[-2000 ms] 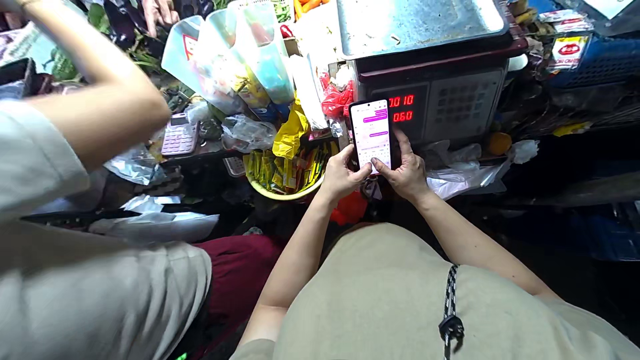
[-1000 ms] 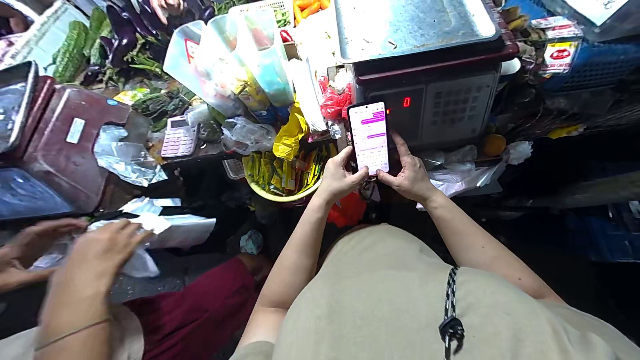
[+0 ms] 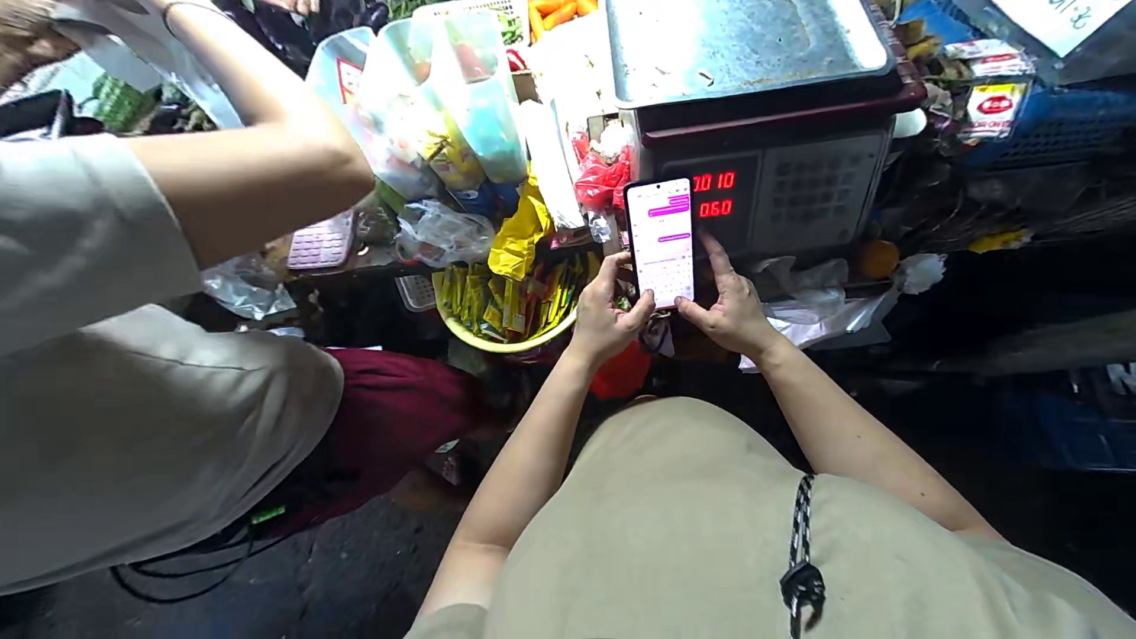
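Observation:
A smartphone (image 3: 661, 244) is held upright between my two hands, its lit screen showing a chat and a keyboard. My left hand (image 3: 611, 315) grips its left edge, with the thumb at the bottom of the screen. On the other side my right hand (image 3: 729, 306) supports it, thumb at the lower right corner and a finger extended behind. Just beyond the phone stands a digital scale (image 3: 772, 177) with red lit digits, partly covered by the phone, and a metal tray (image 3: 750, 44) on top. A round yellow-rimmed basket (image 3: 510, 344) of small packets is left of my left hand.
A co-worker's arm (image 3: 257, 186) reaches across the left side, holding a plastic bag. Clear plastic bins (image 3: 479, 98), a yellow bag (image 3: 519, 232), a red bag (image 3: 605, 177) and a calculator (image 3: 321, 241) lie along the stall. Blue crates (image 3: 1056, 124) stand at the right.
The co-worker has leaned back in from the left, arm now raised over the produce. The scale's display has gone from zero to other digits. My hands still hold the phone in about the same place.

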